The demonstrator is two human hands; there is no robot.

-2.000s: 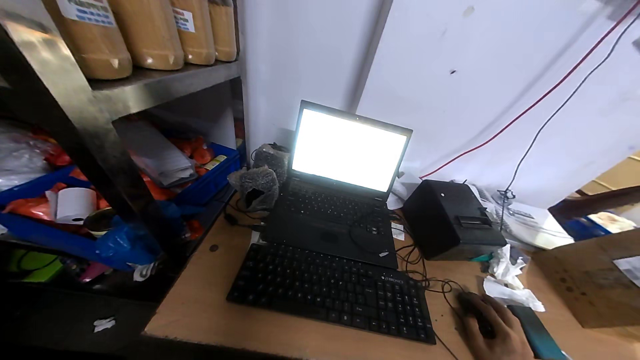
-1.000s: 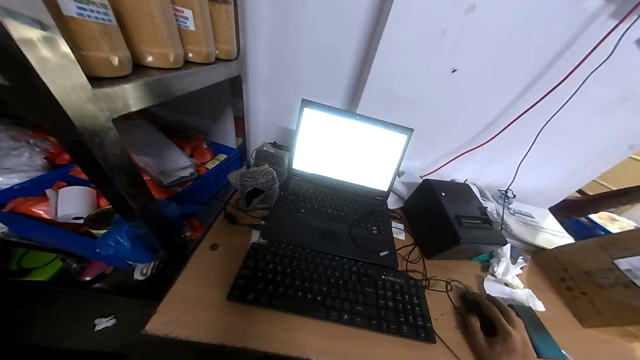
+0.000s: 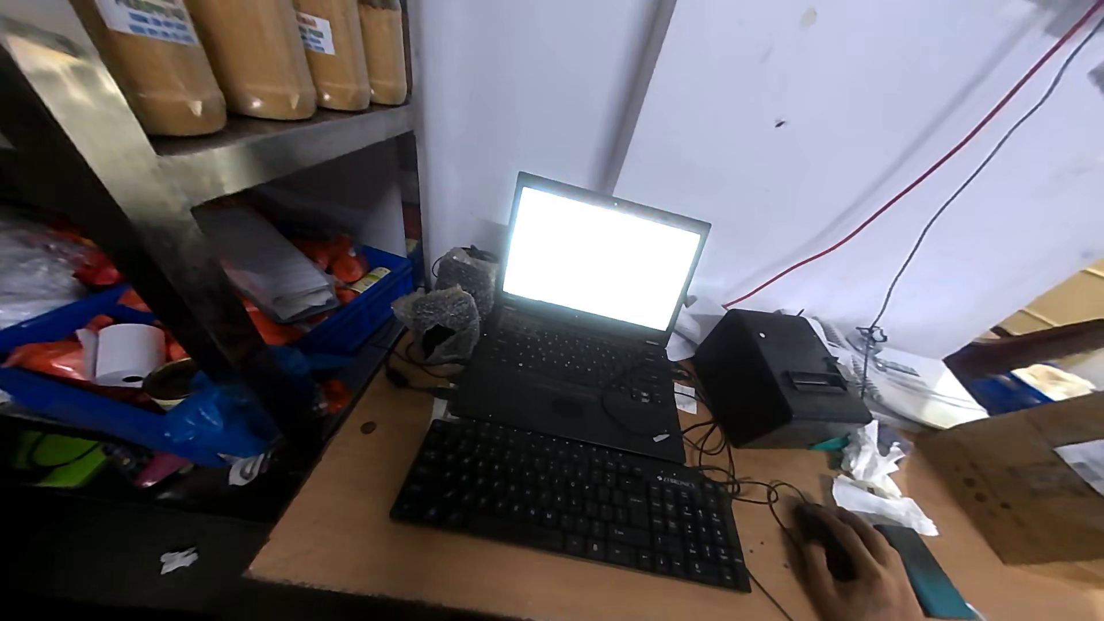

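My right hand rests over a black computer mouse at the lower right, its fingers curled around it. A dark teal flat object lies beside the hand. To the left sits a black keyboard, overlapping the front of an open black laptop whose screen glows plain white. Thin black cables run between the mouse, keyboard and laptop. My left hand is out of view.
A black box-shaped device stands right of the laptop, near crumpled white tissue and a cardboard box. Two wrapped objects sit left of the laptop. A metal shelf holds several filled bottles above blue crates.
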